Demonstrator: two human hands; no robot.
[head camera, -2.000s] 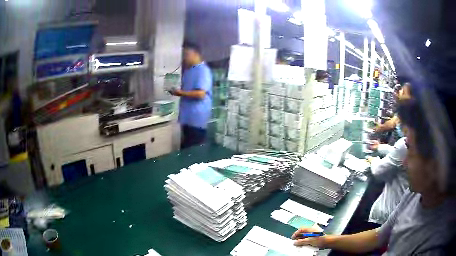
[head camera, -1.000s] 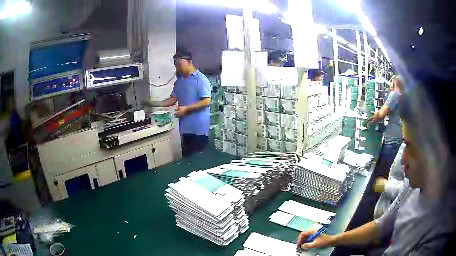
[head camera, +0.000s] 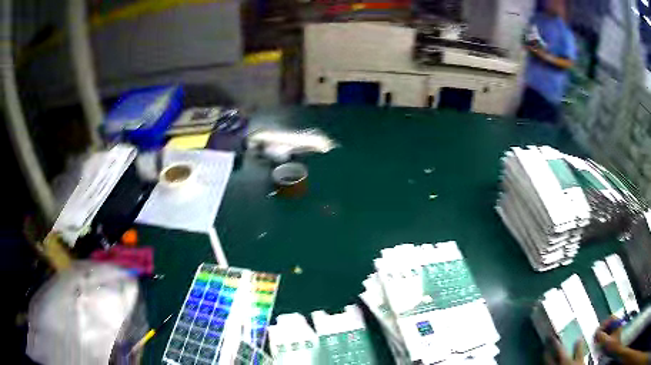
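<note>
Neither my left hand nor my right hand is in view. A label sheet (head camera: 203, 314) with a shiny grid of blue, green and rainbow cells lies at the lower left of the table, with a white strip running through it. A flat white and teal carton (head camera: 344, 342) lies right of it, cut off by the bottom edge. A loose, slightly fanned pile of flat cartons (head camera: 446, 306) lies further right; its top one has a small dark square print.
A brown tape roll (head camera: 290, 180) stands mid-table. A tan ring (head camera: 176, 174) lies on a printed sheet (head camera: 193, 203). A clear bag (head camera: 82, 310), pink-red item (head camera: 125, 258) and blue tray (head camera: 143, 114) are left. A tall carton stack (head camera: 546, 207) and a neighbour's hands (head camera: 610, 338) are right.
The view has swung left and down. The label sheet and nearest cartons have come into view; the tall stack and neighbour now appear further right. The standing person shows at the upper right.
</note>
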